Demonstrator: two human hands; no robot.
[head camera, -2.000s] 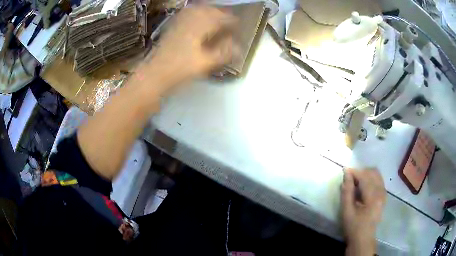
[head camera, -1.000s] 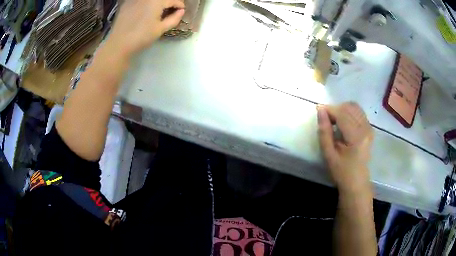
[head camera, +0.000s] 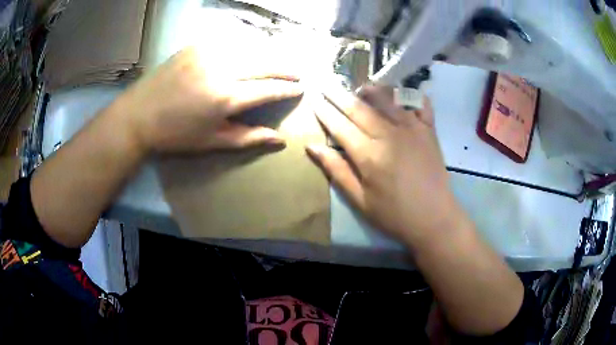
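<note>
A tan fabric piece lies flat on the white table, its near edge by the table's front edge. My left hand rests on its upper left part, fingers spread and pointing right. My right hand is at its right edge, fingertips on or beside the fabric near the needle area. The white sewing machine head is above my right hand. Lamp glare and my fingers hide the presser foot and the fabric's far edge.
A stack of tan pieces lies at the upper left. A phone with a dark red edge lies right of the machine head. Dark strips lie on the table at the top. Hanging layers are at the lower right.
The tan fabric piece is now in front of me. My left hand has moved from the stack onto it. My right hand has moved up to the needle area, with its fingers spread. The view has shifted.
</note>
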